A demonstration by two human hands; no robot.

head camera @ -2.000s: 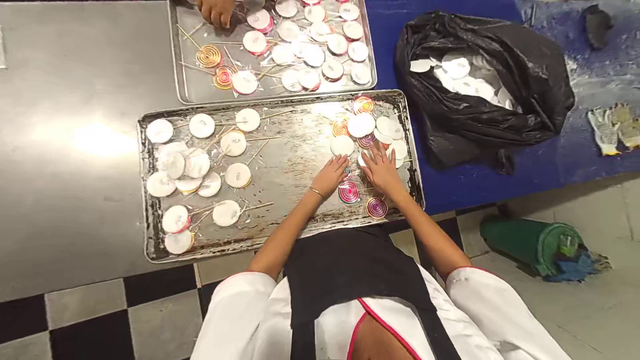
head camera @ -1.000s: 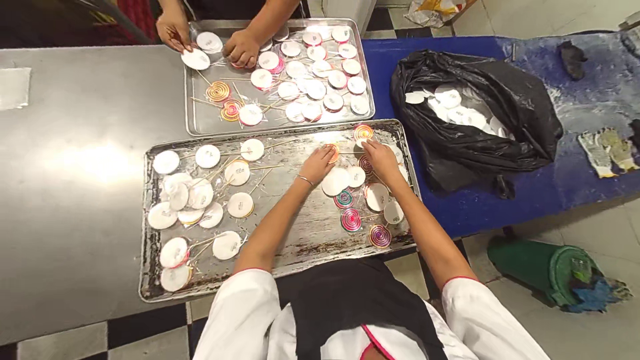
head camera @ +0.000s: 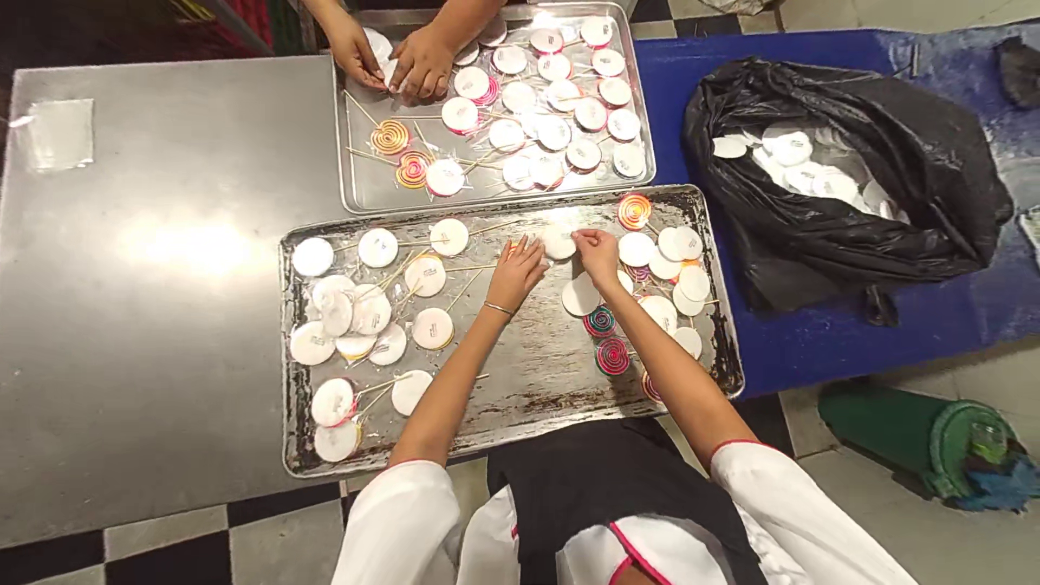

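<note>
A worn metal baking tray (head camera: pixel 536 398) lies before me, with round white paper discs and wrapped swirl lollipops on wooden sticks. My left hand (head camera: pixel 518 272), wearing a thin bracelet, lies fingers spread over an orange lollipop, mostly hidden under it. The fingertips of my right hand (head camera: pixel 597 253) pinch the edge of a white disc (head camera: pixel 559 242) between both hands. To the right are an orange swirl lollipop (head camera: pixel 634 211), a green one (head camera: pixel 600 321) and a pink one (head camera: pixel 613 356). Several lollipops at the left carry printed white discs (head camera: pixel 425 275) on top.
A second tray (head camera: pixel 349 175) of disc-covered lollipops lies beyond; another person's hands (head camera: pixel 424 63) hold a white disc there. A black plastic bag (head camera: pixel 910 211) of white discs sits on the blue table surface (head camera: pixel 780 341) at right. A green bin (head camera: pixel 886 426) lies on the floor.
My hands have moved apart, my right one now at a white disc near the tray's middle. The other person's hands have moved closer together over the far tray.
</note>
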